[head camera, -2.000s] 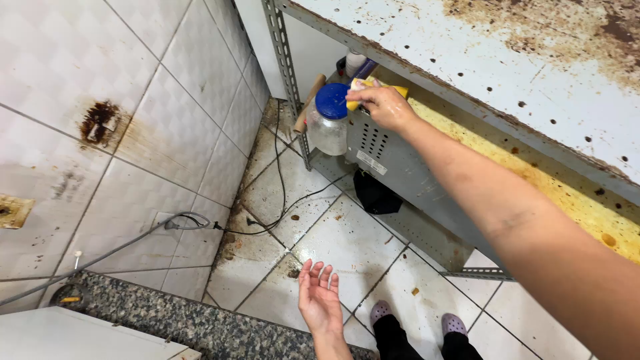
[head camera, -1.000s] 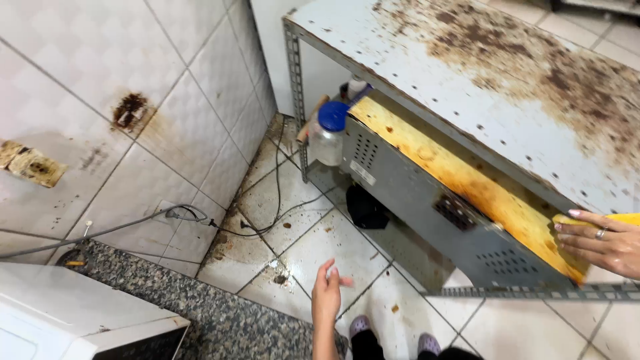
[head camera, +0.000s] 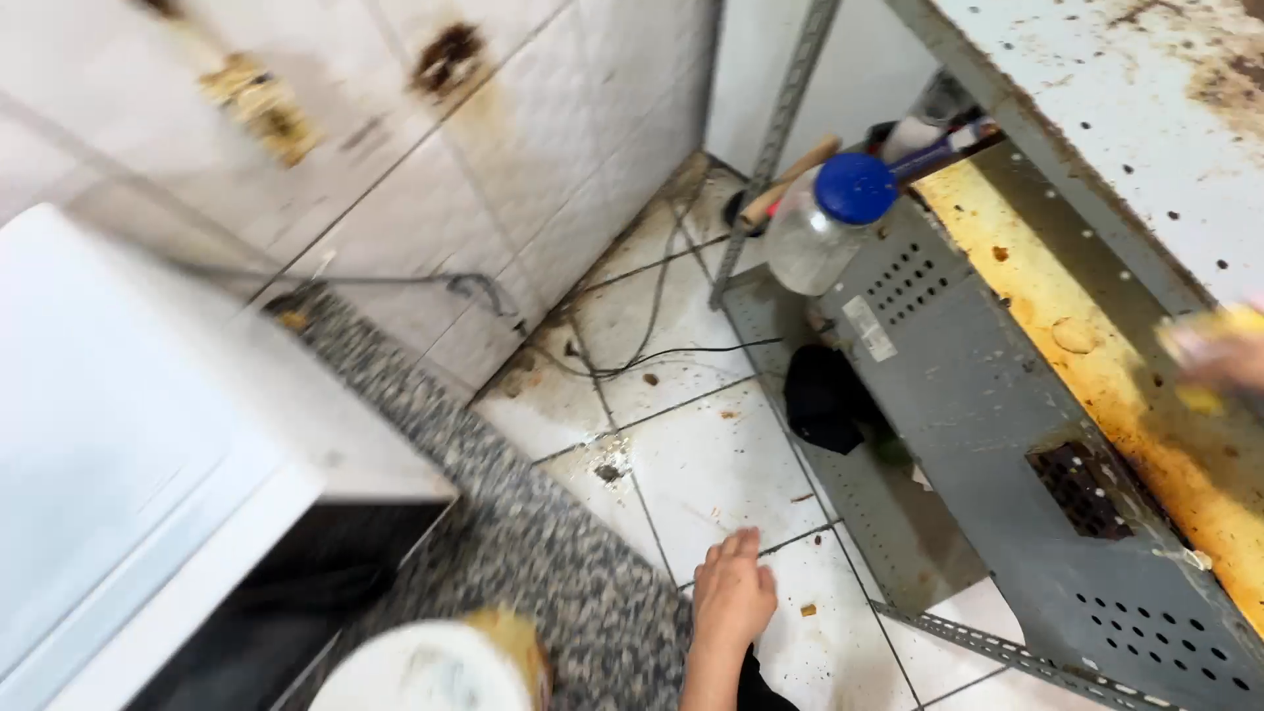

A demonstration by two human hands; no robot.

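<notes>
My left hand (head camera: 733,592) hangs above the tiled floor at the lower middle, with nothing visible in it. At the right edge my right hand (head camera: 1234,360), blurred and partly cut off, holds a yellow cloth or sponge (head camera: 1210,331) over the stained yellow top (head camera: 1071,336) of a grey metal appliance. That appliance (head camera: 948,365) sits on a metal shelf unit, under its rusty white upper shelf (head camera: 1116,128). A clear jar with a blue lid (head camera: 855,188) stands by the appliance's far end, beside a wooden handle (head camera: 790,183).
A granite counter edge (head camera: 494,494) runs below a white appliance (head camera: 188,425). A white-topped tub (head camera: 425,671) is near the bottom. Cables (head camera: 642,360) lie on the dirty floor tiles (head camera: 691,474) near the stained wall (head camera: 553,148). A black item (head camera: 825,400) rests on the lower shelf.
The right hand with the yellow thing has moved from near the blue-lidded jar to farther along the yellow surface. The left hand now shows its back. The view has swung left.
</notes>
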